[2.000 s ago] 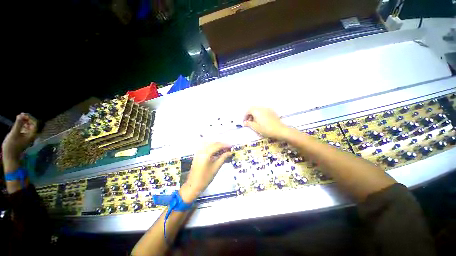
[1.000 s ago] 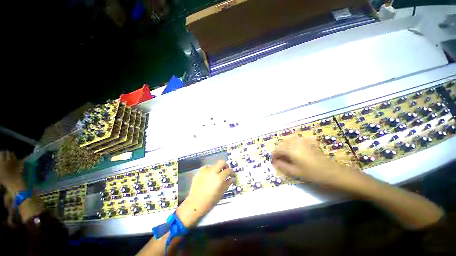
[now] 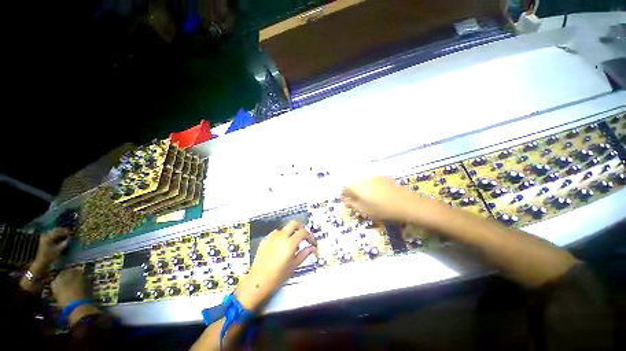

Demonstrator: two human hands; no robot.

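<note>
A tan circuit board panel [image 3: 336,232] with dark, pale-topped parts lies in the conveyor track in front of me. My left hand [image 3: 280,248] rests at the panel's left edge, fingers slightly bent, a blue wrist strap [image 3: 235,310] on its wrist. My right hand [image 3: 374,199] is over the panel's upper part with fingertips pointing down; whether it pinches a part cannot be seen. Small dark loose components [image 3: 320,175] lie on the white surface behind the track.
More board panels [image 3: 195,262] lie along the conveyor rail. Stacked boards [image 3: 168,175] and a brown heap of components [image 3: 103,218] are at the left, with red [image 3: 192,135] and blue [image 3: 240,121] bins behind. Another person's hands [image 3: 68,284] are far left. A cardboard box [image 3: 384,38] lies beyond.
My right hand has moved from the loose components to mid-panel, then up and left on the panel. My left hand stays near the panel's left edge. The neighbour's hands have moved to the boards and heap.
</note>
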